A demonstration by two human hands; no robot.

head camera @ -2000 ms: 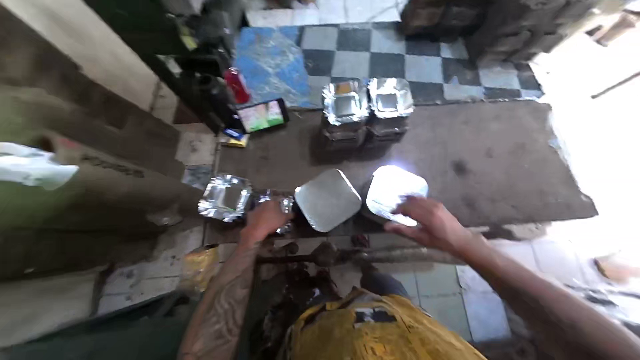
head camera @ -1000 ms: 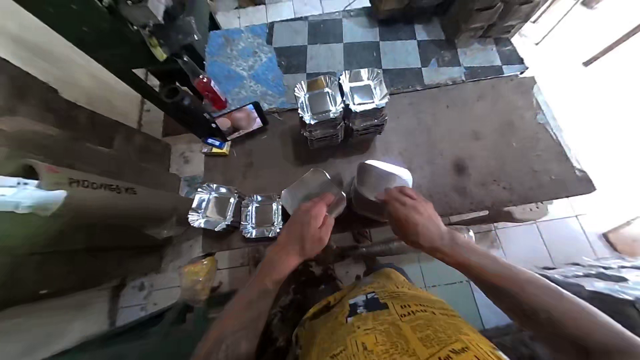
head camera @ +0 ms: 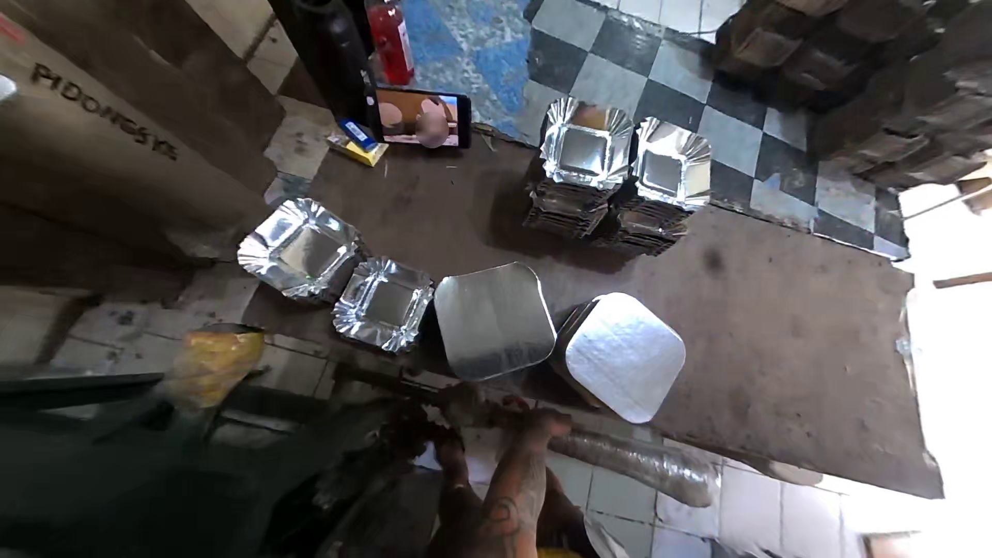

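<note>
My left hand [head camera: 542,425], at the end of a tattooed forearm, is low in front of the table edge, beside a plastic-wrapped roll; its fingers are unclear. I cannot make out my right hand. Above the left hand lie a stack of silvery rounded-square sheets [head camera: 496,322] and a brighter stack [head camera: 626,356] to its right. To their left stand a smaller pressed foil tray [head camera: 385,304] and a larger one [head camera: 301,249], both with pleated rims. Two tall stacks of foil trays stand farther back, the left one [head camera: 585,147] touching or nearly touching the right one [head camera: 673,164].
A phone [head camera: 424,118] showing a picture leans at the back left, near a red bottle [head camera: 392,43] and a small yellow-blue box [head camera: 358,142]. Dark stacked blocks [head camera: 891,101] stand back right. A wrapped roll [head camera: 635,463] lies below the brown tabletop's [head camera: 790,333] front edge; a yellow bag [head camera: 221,360] is left.
Both hands have left the two sheet stacks, where they were one second ago. My left hand is now below the table edge. The view has shifted.
</note>
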